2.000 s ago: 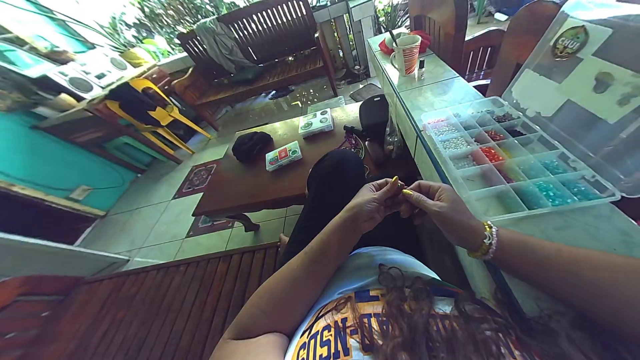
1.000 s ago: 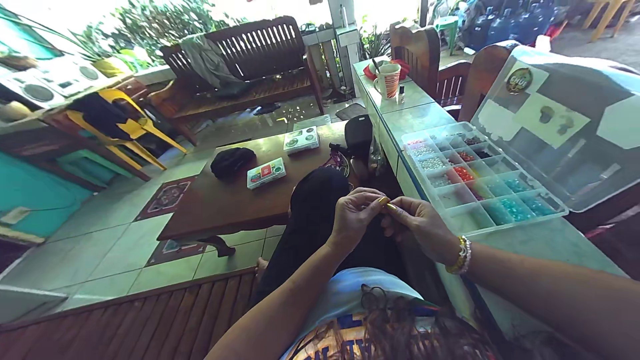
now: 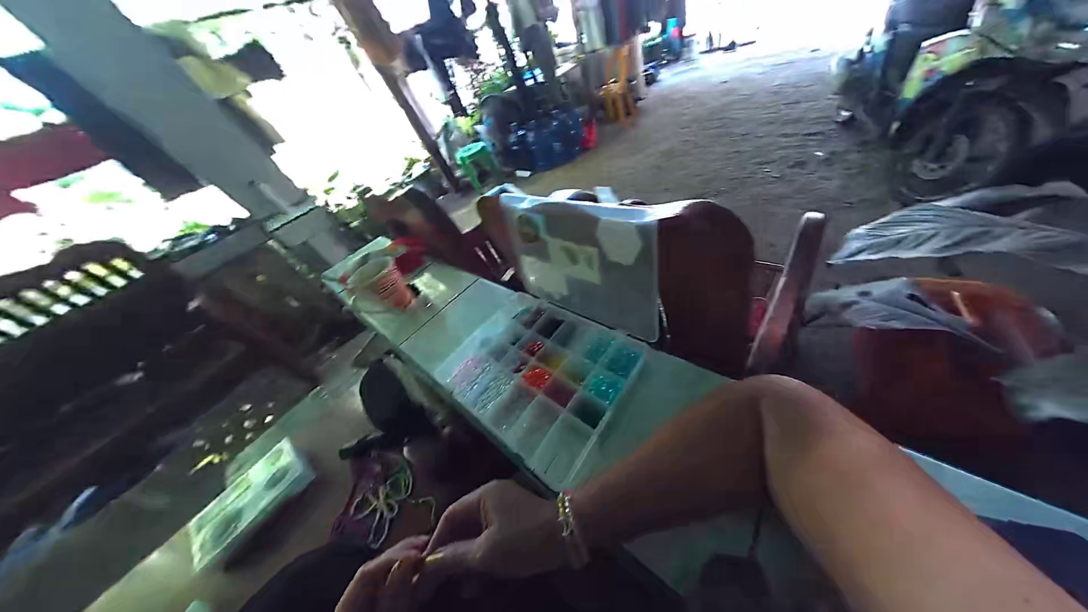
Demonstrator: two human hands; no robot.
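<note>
My right hand (image 3: 501,527), with a beaded bracelet (image 3: 568,523) at its wrist, is low in the view, its fingers meeting those of my left hand (image 3: 382,582). The left hand is partly cut off by the bottom edge. Small yellow spots show at the touching fingertips; whether anything is held between them cannot be made out. Beyond the right hand, a clear plastic compartment box (image 3: 531,425) of beads lies on the tiled counter, its lid (image 3: 586,268) raised against a wooden chair. Red, teal and pale beads fill several compartments.
A paper cup (image 3: 382,282) stands at the counter's far end. A flat case (image 3: 251,501) and a bundle of cords (image 3: 380,501) lie on the low table at left. Wooden chairs (image 3: 705,272) line the counter's far side. A parked vehicle (image 3: 977,119) is outside.
The view has swung strongly to the right, bringing in the yard and vehicle. My hands remain together, now at the bottom edge.
</note>
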